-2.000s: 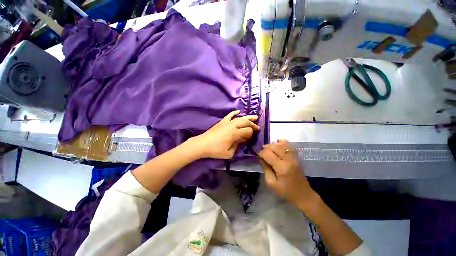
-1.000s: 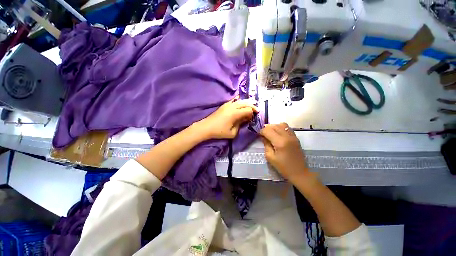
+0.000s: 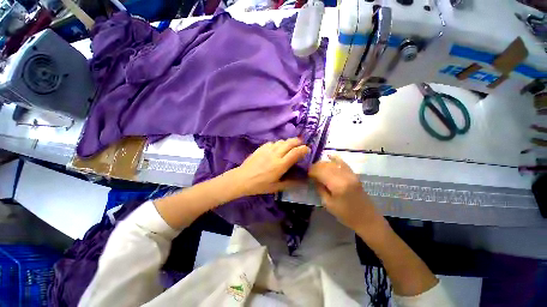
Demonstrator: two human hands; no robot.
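A purple garment [image 3: 210, 78] lies spread on the machine table, left of the needle area. Its gathered edge [image 3: 312, 108] runs down toward my hands, with a narrow dark strip [image 3: 324, 135] along its right side. My left hand [image 3: 273, 163] holds the cloth at the lower end of the gathered edge. My right hand [image 3: 337, 183] pinches the edge close beside it, fingers closed; the part between the fingertips is hidden. The presser foot area of the white sewing machine [image 3: 348, 90] is above and right of my hands.
Green-handled scissors [image 3: 445, 114] lie right of the needle. A white lamp [image 3: 307, 29] hangs above the garment. Brown cardboard [image 3: 123, 157] and a grey machine [image 3: 48, 75] are on the left. A blue crate [image 3: 24, 270] and purple cloth [image 3: 78, 273] are lower left. Dark strands [image 3: 376, 285] hang below the table.
The gathered edge, bunched near my hands a second ago, is now drawn out straighter toward me. My hands have moved slightly down and stay close together. The view has shifted a little.
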